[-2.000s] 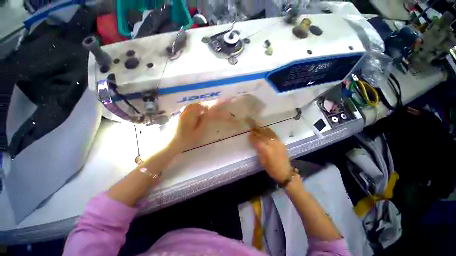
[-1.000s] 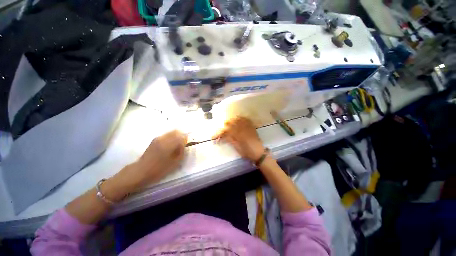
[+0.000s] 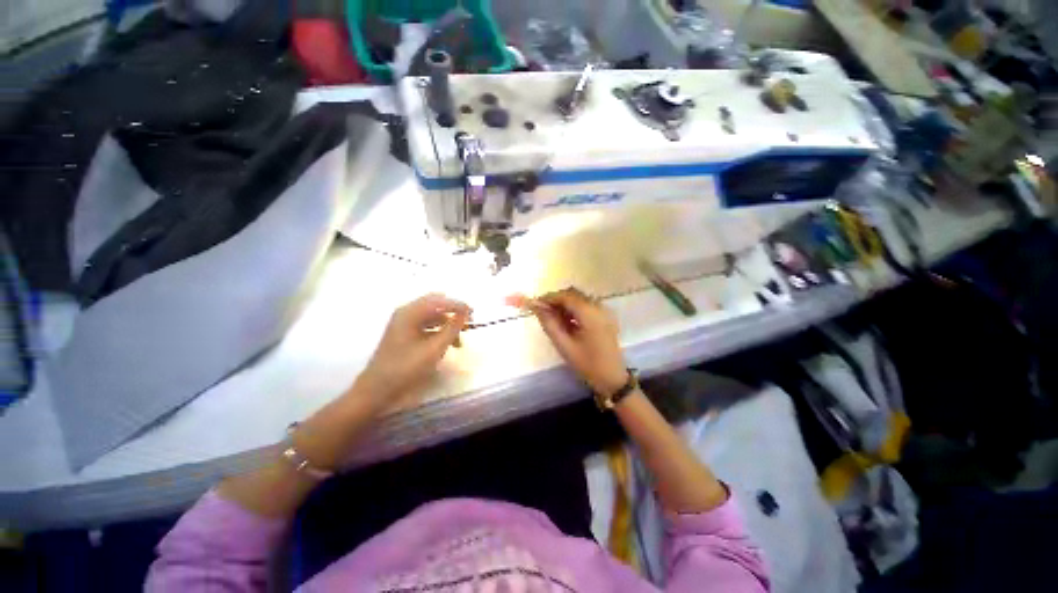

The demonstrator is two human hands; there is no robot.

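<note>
The white sewing machine has a blue stripe, and its lit needle area is at the left end of the head. My left hand is left of and below the needle with fingertips pinched; glare hides what is in them. My right hand is right of and below the needle, with a small peach-pink scrap at its pinched fingertips. The hands are a short gap apart over the white bed. A short green-handled tool lies right of my right hand.
Dark speckled fabric with pale backing is heaped at left. A teal basket stands behind the machine. A small parts tray and yellow-handled scissors are at right. Pale pieces hang below the table edge.
The green-handled tool now lies on the bed, where it did not lie two seconds ago. Both hands have moved below the needle area, and the pink scrap shows more clearly. The camera view has shifted.
</note>
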